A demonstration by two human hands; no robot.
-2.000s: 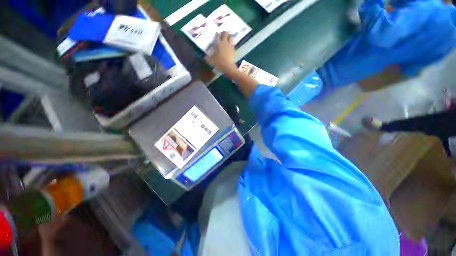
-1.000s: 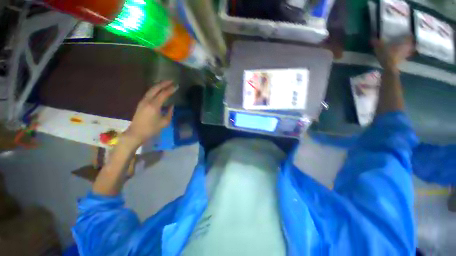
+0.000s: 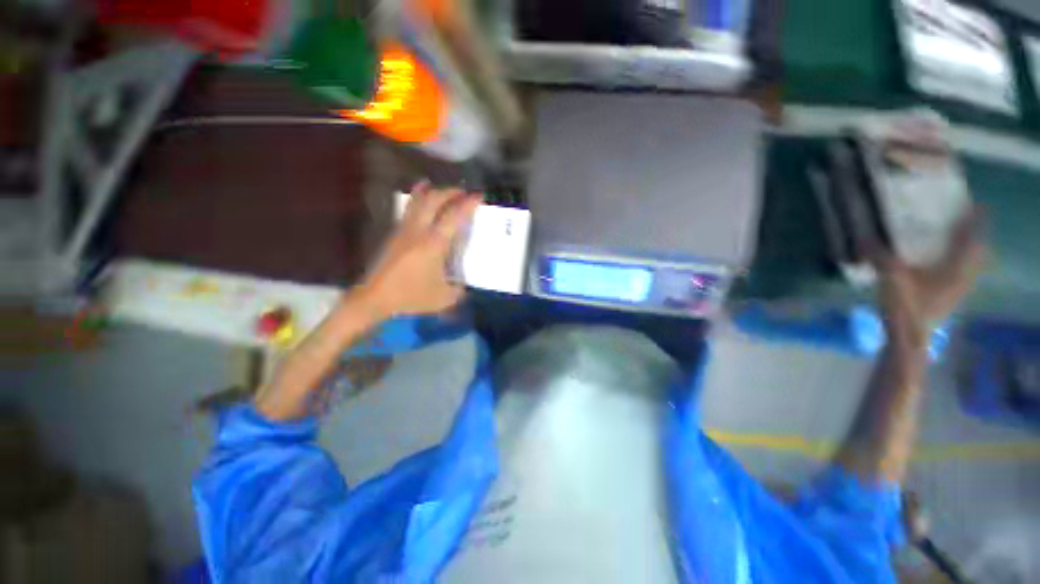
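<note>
My left hand (image 3: 428, 253) is closed over a white product box (image 3: 497, 249), just left of the bench scale. The scale's grey plate (image 3: 646, 171) is bare and its display (image 3: 598, 280) is lit. My right hand (image 3: 929, 280) holds a product box (image 3: 916, 188) over the near part of the green conveyor belt, its far end tilted away. A second dark-sided box (image 3: 845, 205) is against its left side; whether I grip that one too is blurred.
A white-edged bin (image 3: 627, 66) stands behind the scale. A signal tower light (image 3: 399, 94) hangs in view at upper left, over the brown conveyor (image 3: 240, 200). A red emergency stop button (image 3: 274, 325) sits on its white frame. Another box (image 3: 956, 51) lies on the green belt.
The box that lay on the scale is now in my left hand, left of the plate. My right hand has moved nearer to me with a box from the far part of the belt.
</note>
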